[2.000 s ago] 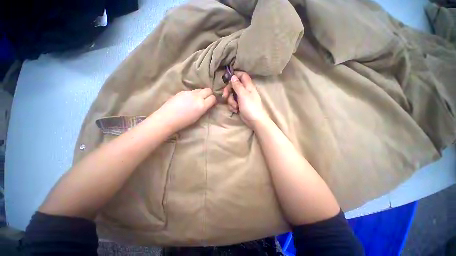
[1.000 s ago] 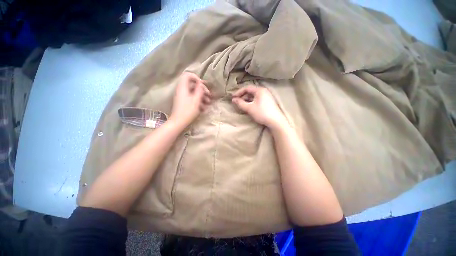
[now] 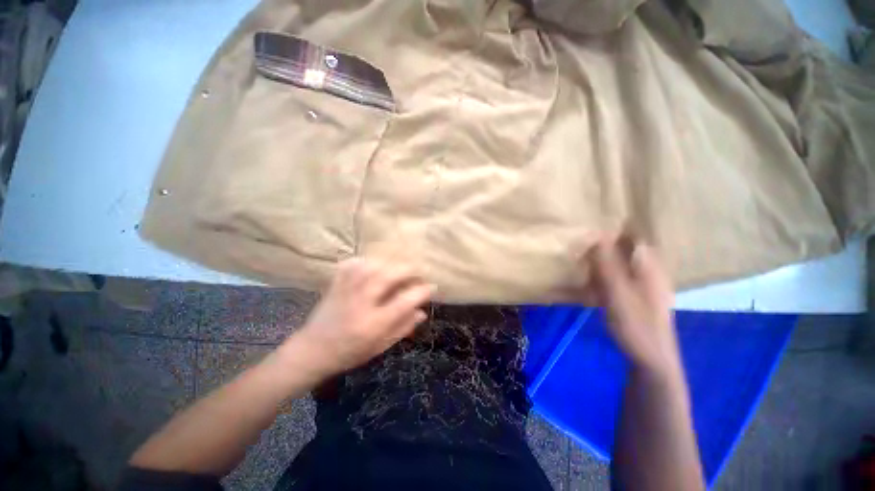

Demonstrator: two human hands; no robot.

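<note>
A tan jacket (image 3: 480, 211) lies spread on the table, its hem along the near edge. Its patch pocket (image 3: 288, 173) is at the left, with the pocket flap (image 3: 324, 73) turned up, showing plaid and a shiny snap. My left hand (image 3: 369, 312) is at the hem below the pocket, its curled fingers gripping the edge. My right hand (image 3: 633, 292) is over the jacket near the hem, farther right, and blurred. I cannot tell whether it holds anything; no tool is visible.
The pale blue table (image 3: 82, 134) shows left of the jacket. A blue plastic bin (image 3: 662, 374) is below the table edge at the right. My dark lap (image 3: 432, 384) is covered with thread scraps. The grey speckled floor (image 3: 245, 336) shows at the left. Patterned fabric is at the upper left edge.
Both hands have moved from the jacket's middle down to the hem and farther apart. The view has shifted down, so the pocket and plaid flap sit higher and more of my lap shows.
</note>
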